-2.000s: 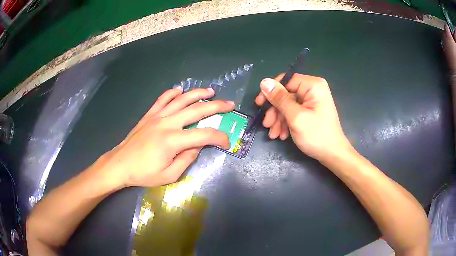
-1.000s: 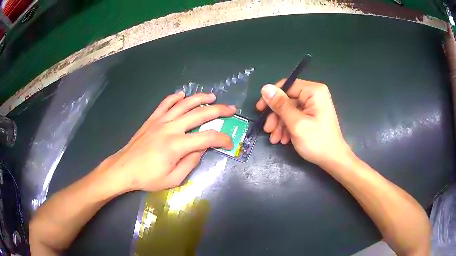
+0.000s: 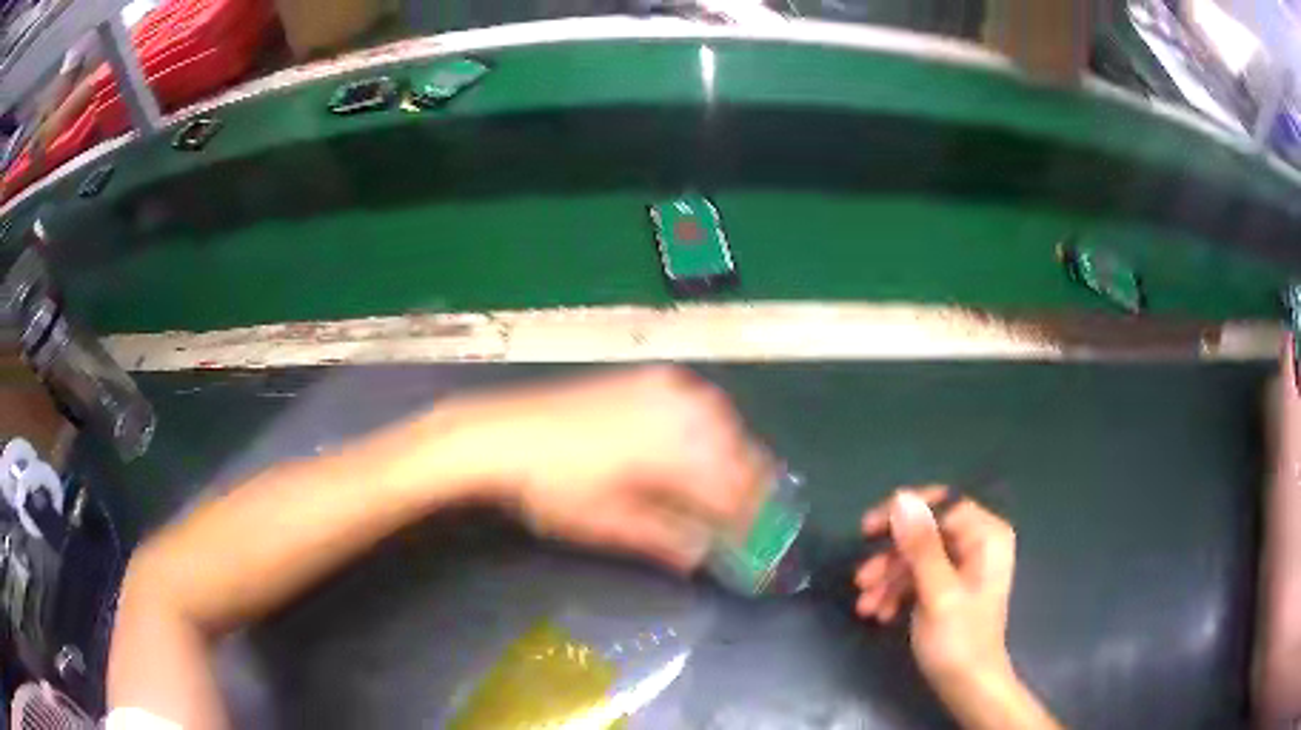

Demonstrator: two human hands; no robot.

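Note:
My left hand (image 3: 642, 464) is blurred and grips the phone assembly (image 3: 775, 539), a green board with a dark end, above the dark mat. The fingers cover its left part. My right hand (image 3: 942, 578) is to the right of it, with thumb and fingers around the dark, blurred tweezers (image 3: 976, 489). The tweezers' tip cannot be made out. The clear liner with its yellow tape block (image 3: 539, 682) lies at the bottom, cut off by the picture's edge.
A cream edge strip (image 3: 571, 335) separates the mat from the green belt (image 3: 885, 257). A phone assembly with a reddish patch (image 3: 694, 243) lies on the belt, another at right (image 3: 1104, 275), several at far left. Red material (image 3: 186, 86) is at upper left.
The view has tilted up, showing the belt and its assemblies. My left hand has gone from lying over the phone assembly on the liner to gripping it beyond the liner. My right hand keeps the tweezers.

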